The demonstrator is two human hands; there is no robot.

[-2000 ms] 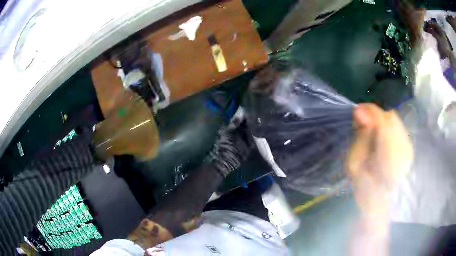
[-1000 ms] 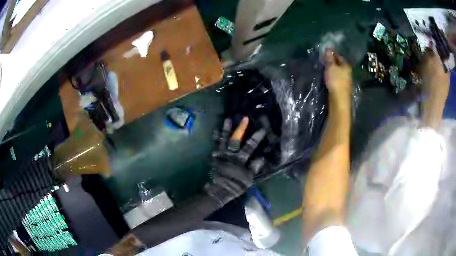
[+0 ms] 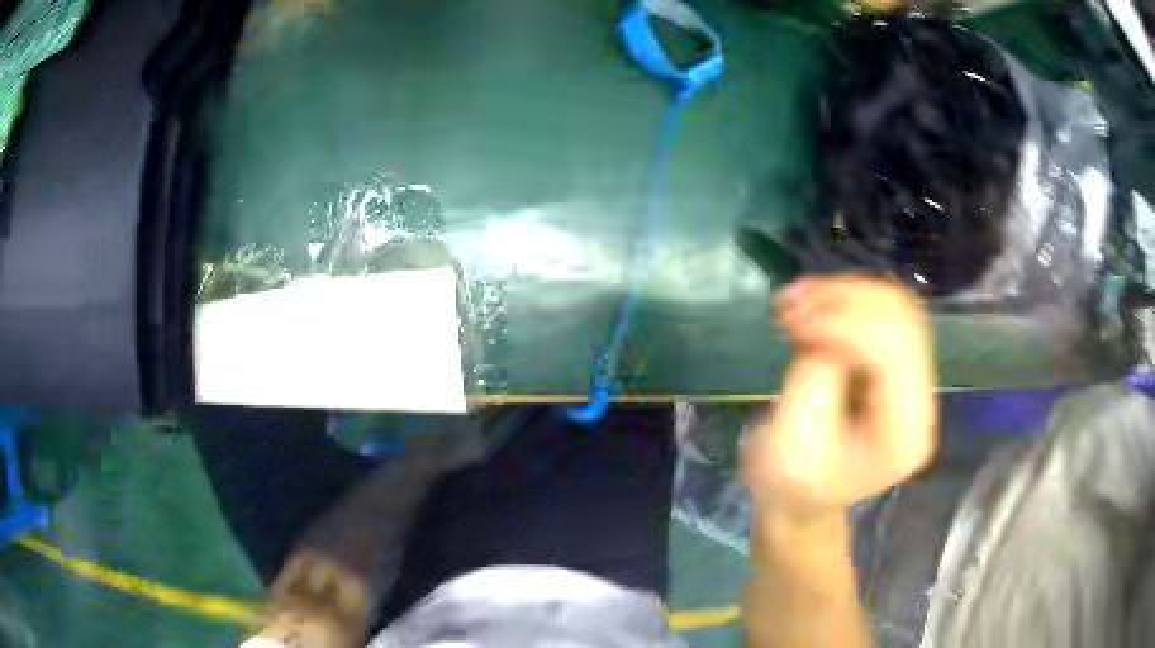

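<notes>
My right hand [image 3: 855, 386] is bare and blurred, raised over the bench's front edge with its fingers curled. A small dark shape [image 3: 766, 253] lies just beyond its fingertips; whether they touch it I cannot tell. The tangled black cord bundle [image 3: 931, 152] lies at the right of the green bench [image 3: 545, 139], with the clear plastic bag [image 3: 1077, 165] around its right side. My left forearm in a dark sleeve [image 3: 386, 500] is low, below the bench edge; the hand itself is blurred into the dark and cannot be made out.
A blue wrist strap [image 3: 646, 51] lies at the back, its cord running to the front edge. A white sheet [image 3: 336, 342] lies front left, with crinkled clear plastic [image 3: 380, 222] behind it. A thick dark stack [image 3: 76, 241] stands left. A person's pale clothing [image 3: 1064, 532] shows lower right.
The view has swung down and left. My left hand has left the cord bundle and dropped below the bench edge. My right hand has left the bag and come back toward me.
</notes>
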